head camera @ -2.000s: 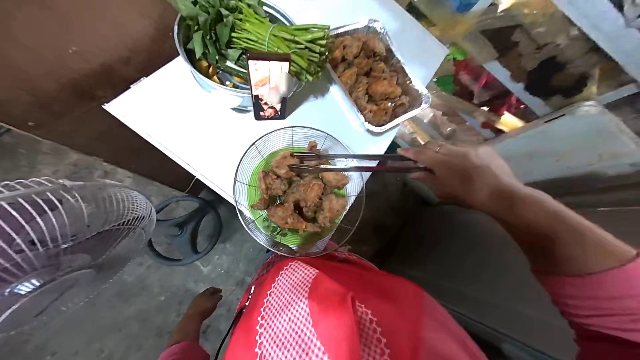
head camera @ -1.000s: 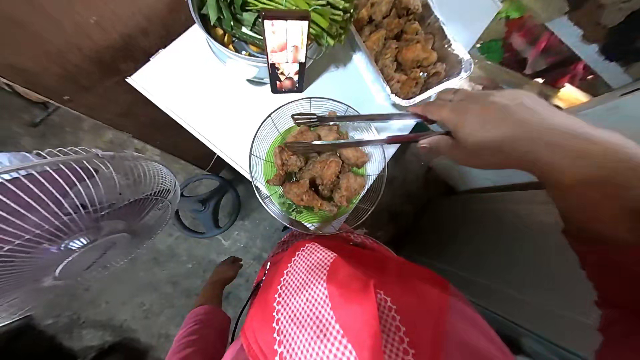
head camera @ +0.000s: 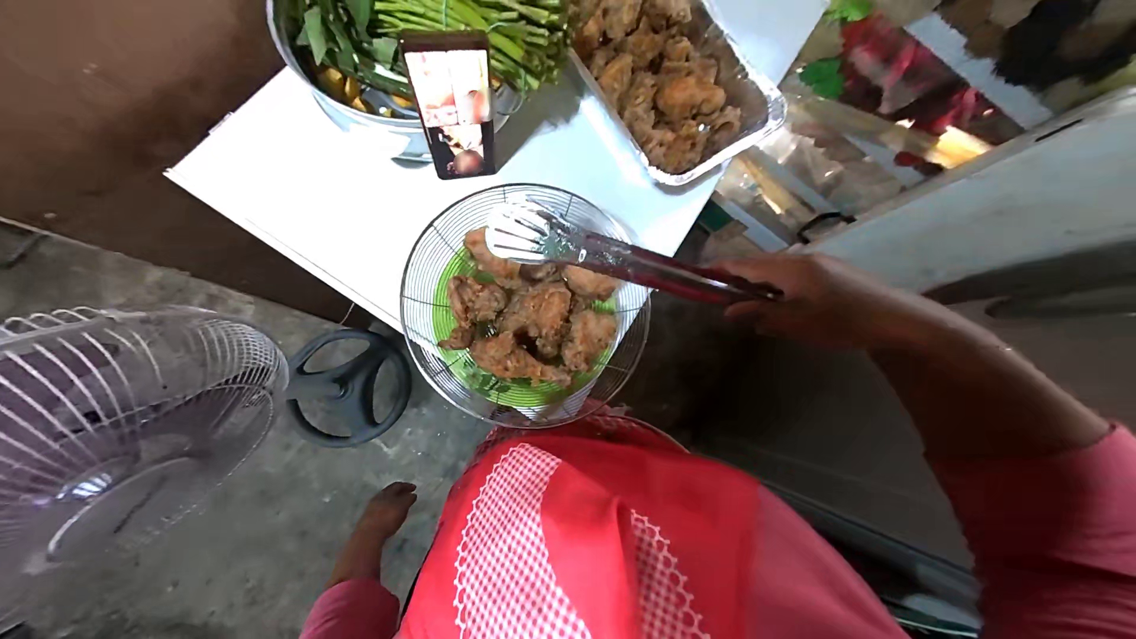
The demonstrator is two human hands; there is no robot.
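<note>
My right hand (head camera: 785, 297) holds a pair of metal tongs (head camera: 621, 257) by the handle end. Their scalloped tips hover over the upper part of a round wire strainer basket (head camera: 417, 293), and I see nothing gripped between them. Several pieces of fried chicken (head camera: 537, 315) lie in the basket above something green. Low on the left, away from the table, hangs my left hand (head camera: 388, 508), which appears to hold nothing; its finger posture is unclear. More fried chicken (head camera: 683, 96) fills a foil tray (head camera: 661, 177) at the table's upper right.
A phone (head camera: 457, 106) leans against a metal basin (head camera: 342, 114) of leafy green stalks (head camera: 470, 27) on the white table (head camera: 257, 169). A caged fan (head camera: 133, 444) and a dark round base (head camera: 348, 388) stand at left. A pale cabinet-like surface (head camera: 1047, 204) is at right.
The tong tips, spread apart over the chicken one second ago, are now together and nearer the basket's upper rim. The left hand still hangs low.
</note>
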